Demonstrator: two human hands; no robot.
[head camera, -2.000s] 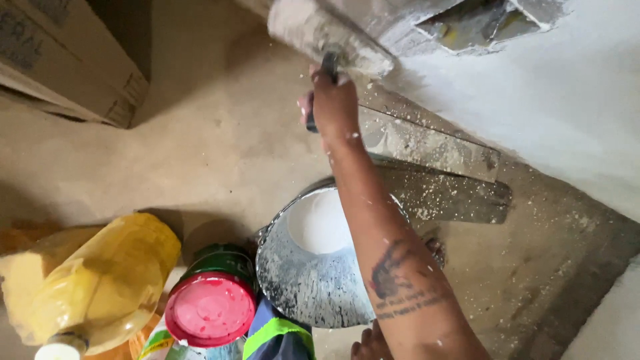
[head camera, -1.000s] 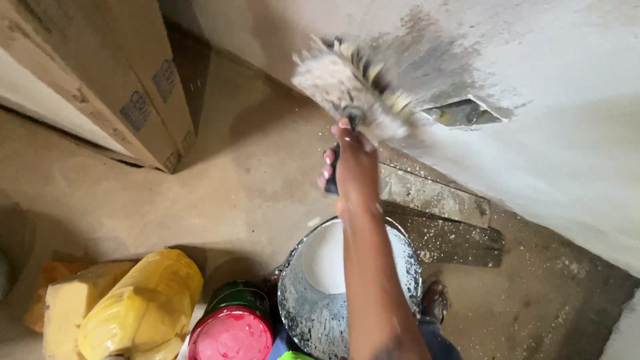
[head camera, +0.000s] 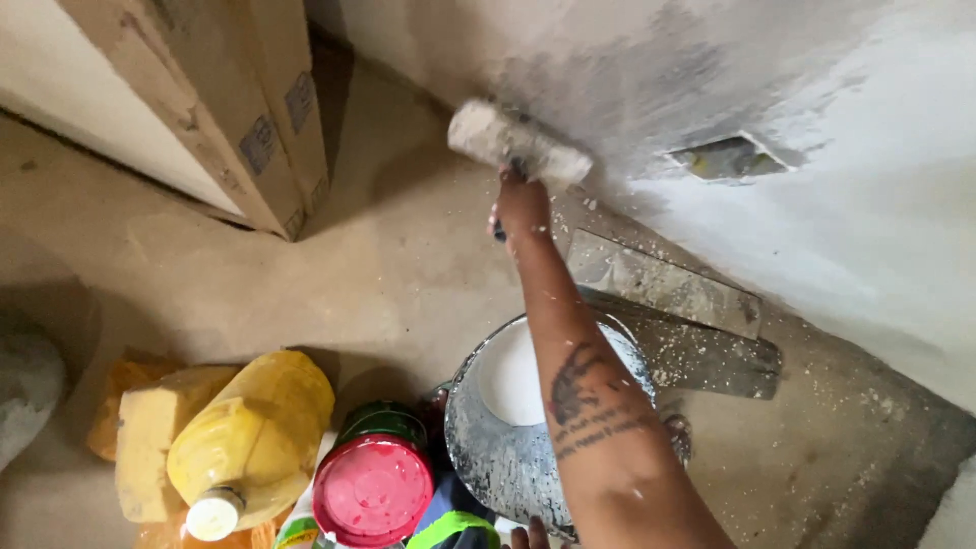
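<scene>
My right hand is closed around the dark handle of a wide, whitish-coated masonry brush, held near the foot of the wall. Below my forearm stands a dark bucket, its inside and rim splashed white, with white liquid in it. Only the fingers of my left hand show at the bottom edge, by the bucket's lower rim; whether they grip it is unclear. The wall has a grey, damp-looking patch beside a rectangular opening.
Tall cardboard boxes stand at upper left. A yellow jug with a white cap, a yellow block and a tub with a red lid are left of the bucket. Splattered boards lie along the wall. A foot shows right of the bucket.
My right hand keeps hold of the brush, which has moved along the wall's foot, away from the opening. The view has shifted, showing more of the boxes and wall than two seconds ago.
</scene>
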